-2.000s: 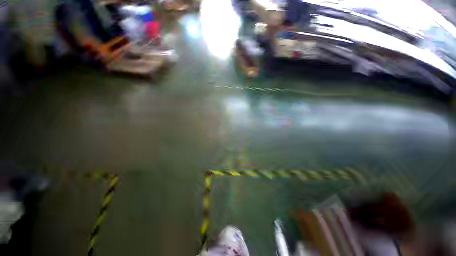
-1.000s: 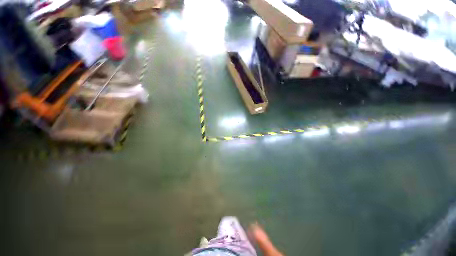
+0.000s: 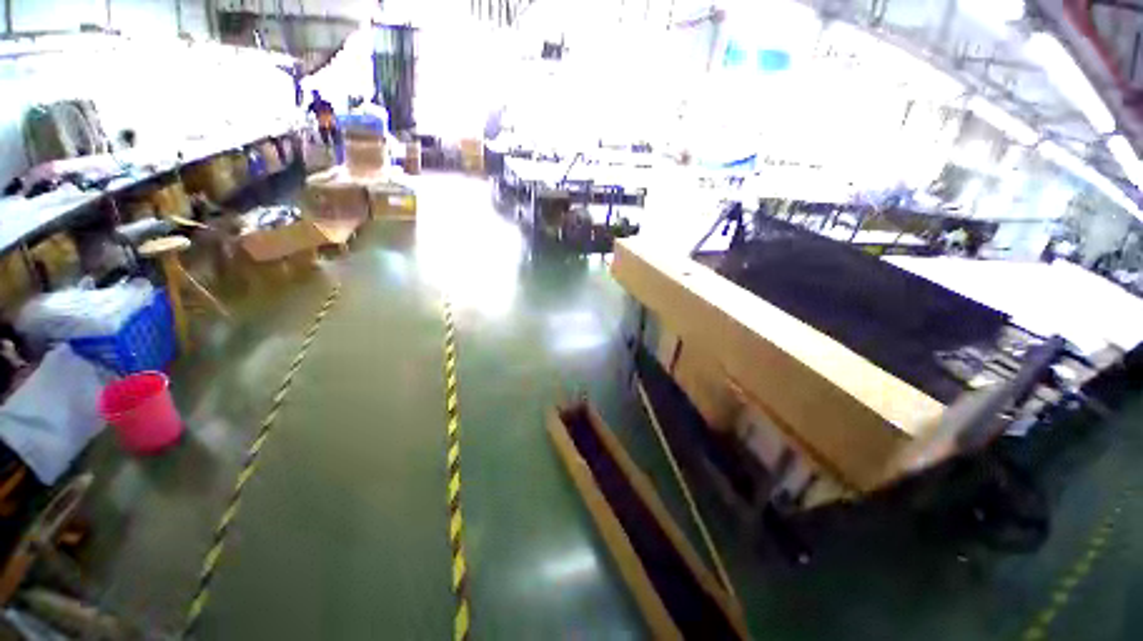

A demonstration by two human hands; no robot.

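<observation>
Neither of my hands is in the picture. Nearest in front of me, a long, narrow, open cardboard box [image 3: 579,466] lies on the green floor, with dark contents or a dark inside, cut off by the lower edge. To its right, a long closed cardboard box [image 3: 765,344] lies along the near edge of a table that bears a heap of dark fabric [image 3: 852,294]. A thin pole [image 3: 677,476] leans or lies between the open box and the table.
Black-yellow tape [image 3: 453,476] runs along the aisle. On the left are a pink bucket [image 3: 142,411], a blue crate [image 3: 132,336], a stool [image 3: 164,248], a long table and open cartons [image 3: 282,241]. A person [image 3: 322,115] stands far back. White material covers the right table.
The view has swung up from the floor and moved forward along the aisle. The open long box is nearer. The shoe and the blurred hand or finger at the lower edge are out of view.
</observation>
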